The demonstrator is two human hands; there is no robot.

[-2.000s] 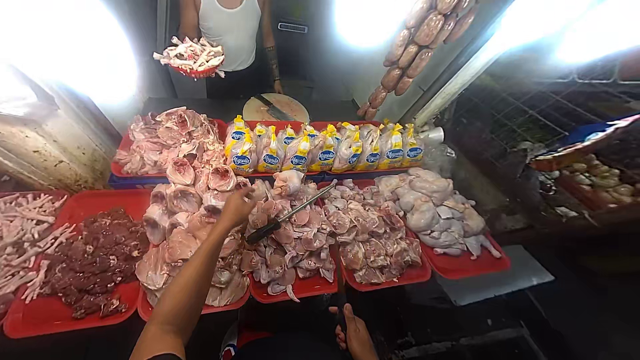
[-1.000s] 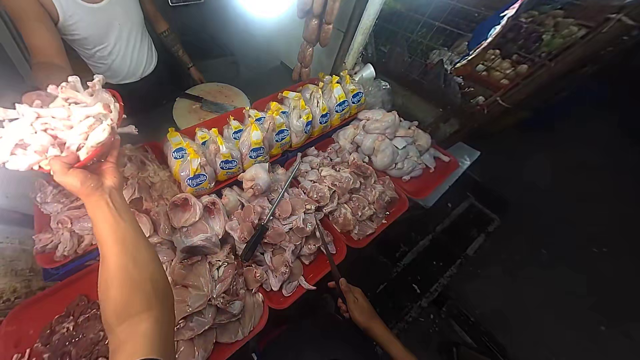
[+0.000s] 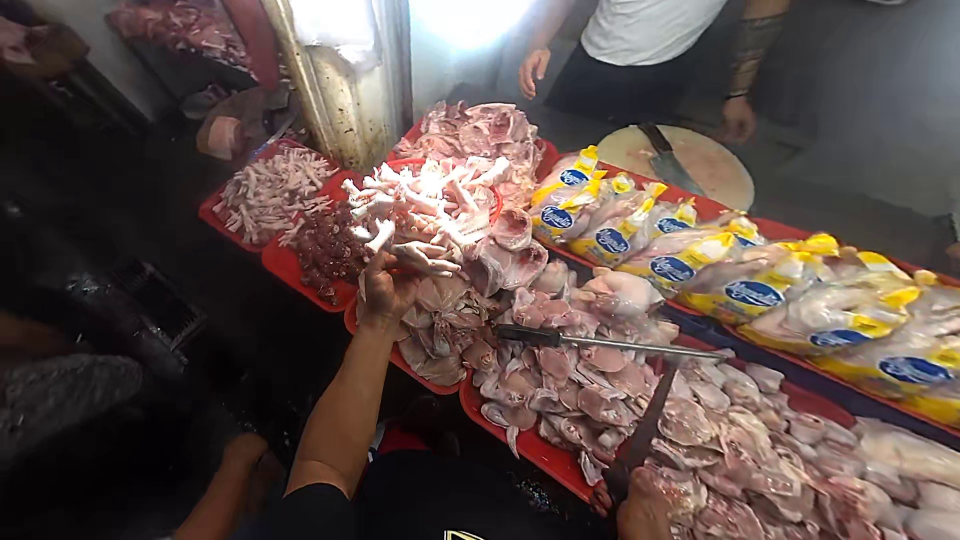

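Note:
My left hand (image 3: 390, 289) holds a red plate heaped with chicken feet (image 3: 427, 206) from below, over the trays of dark giblets (image 3: 326, 247) and chicken pieces. At the lower right, my right hand (image 3: 637, 499) grips a knife (image 3: 651, 427), whose blade points up and away over the chicken pieces. A honing steel with a black handle (image 3: 529, 335) lies across the chicken pieces (image 3: 592, 375), just beyond the knife's tip. More chicken feet (image 3: 274, 191) fill a red tray on the left.
Bagged whole chickens (image 3: 675, 262) line a red tray behind the pieces. Beyond it, another knife (image 3: 671, 161) rests on a round cutting board (image 3: 720, 165), near a person in a white top (image 3: 645, 30). A stained post (image 3: 337, 97) stands behind the trays. Another person's arm (image 3: 232, 480) shows at lower left.
The plate of chicken feet has passed from the other person's hand to mine, and that person's arm has lowered. My left hand has moved away from the meat near the steel. The view has swung left.

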